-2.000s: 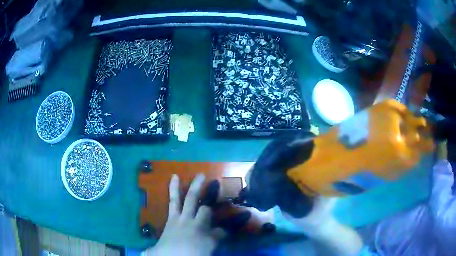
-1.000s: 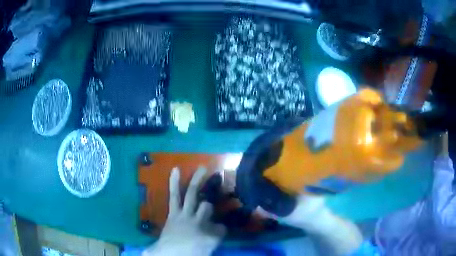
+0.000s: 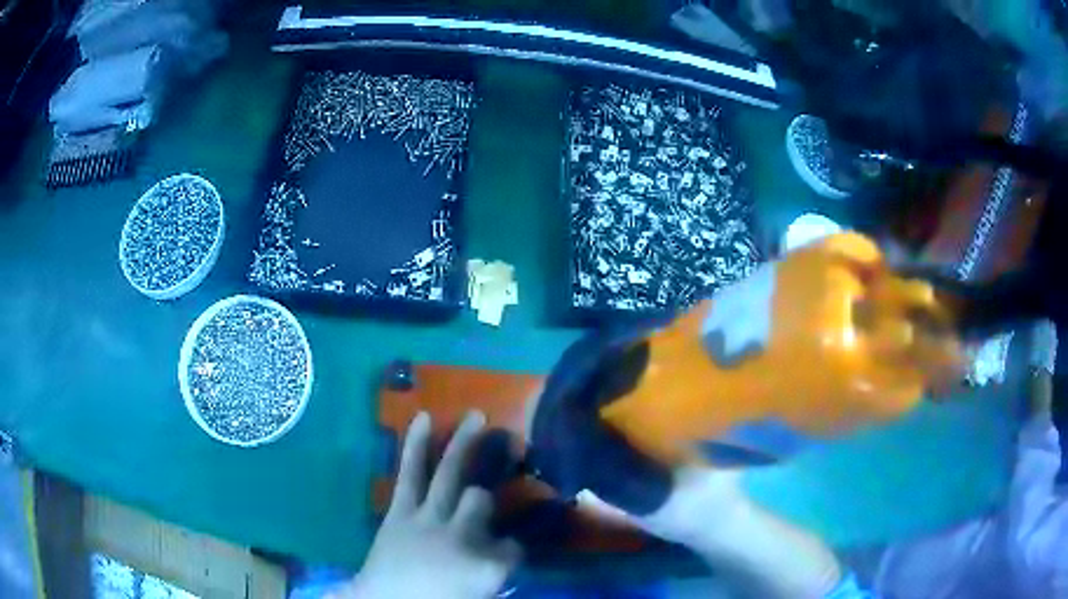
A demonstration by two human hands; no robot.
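The orange-brown assembly fixture lies at the bench's near edge, with dark knobs on its left end. My left hand lies over it, two bare fingers spread. Its other fingertips look black and are hard to separate from the dark work beneath, so its hold is unclear. My right hand shows in part under the orange power tool and holds it. The tool's dark front end points left and down at the fixture beside my left fingertips. The tool hides its tip and the fixture's right part.
Two white dishes of screws stand left. Behind are the left parts tray, pale yellow pieces and the transistor tray. A long bar lies beyond. A white dish is partly behind the tool. Pale sleeve at right.
The view has shifted, so the bench things sit further right. Relative to the fixture, the orange tool and my left hand are further left. My right hand still holds the tool.
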